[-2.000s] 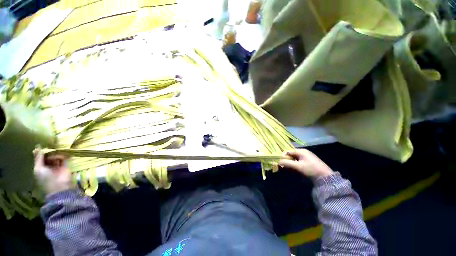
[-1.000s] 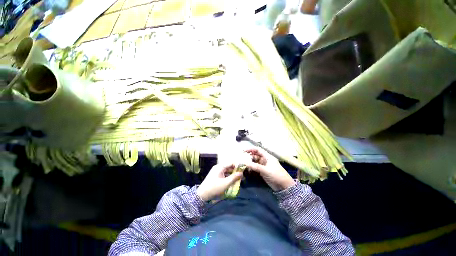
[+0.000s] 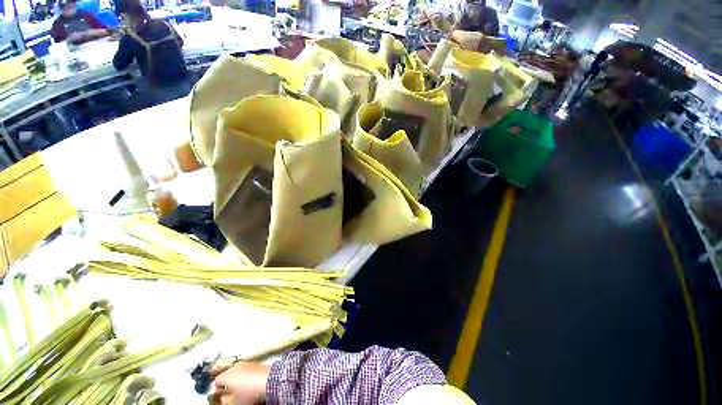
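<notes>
My right hand is low in the picture, beside the dark head of a hammer-like tool on the white board. Its fingertips are partly cut off by the bottom edge, so I cannot tell if they hold anything. A light handle runs up to the right from near the dark head, under the loose strap ends. The loose bundle of yellow-tan straps lies across the board behind the hand. The row of straps lies at the lower left. My left hand is out of the picture.
Large olive-tan bag bodies stand behind the bundle. A pale nozzle bottle, small amber containers and a dark crumpled heap are beside them. A green crate and a bin stand on the dark floor. Two people are at far tables.
The view has swung right and up. Both hands were together on a strap end before the board; now the right hand is by the dark tool head, and the left hand has left the picture.
</notes>
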